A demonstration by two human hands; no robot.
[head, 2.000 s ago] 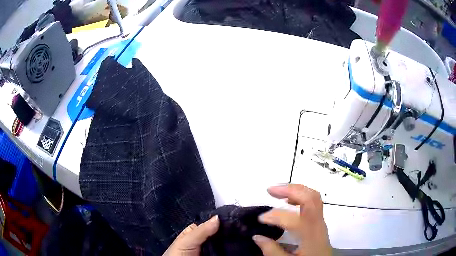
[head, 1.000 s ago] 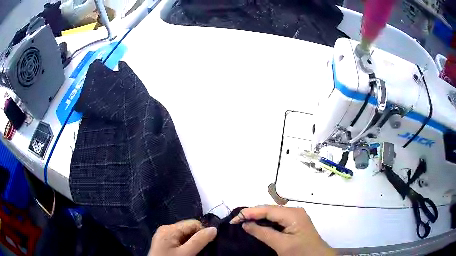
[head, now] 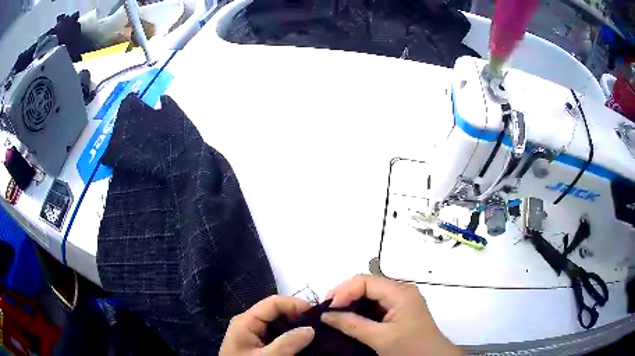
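Observation:
A small dark fabric piece (head: 334, 336) is bunched at the table's front edge. My left hand (head: 270, 327) pinches its left part between thumb and fingers. My right hand (head: 379, 316) pinches it from the right, fingertips close to the left hand's. A fine dark thread curl lies on the white table just behind the fingers. The large dark checked garment panel (head: 174, 215) lies left of my hands and runs down over the front edge. Whether the small piece joins the panel is hidden by my left hand.
The sewing machine (head: 487, 132) stands right, a pink thread cone (head: 512, 31) above it. Yellow-green and blue thread snips (head: 461, 235) lie by the needle area. Black shears (head: 572, 274) lie farther right. A grey box with fan grille (head: 47, 108) is left. A dark garment pile (head: 348, 28) lies behind.
The right hand, apart with spread fingers two seconds ago, has closed on the dark piece. Both hands now pinch it close together. The whole view has shifted slightly.

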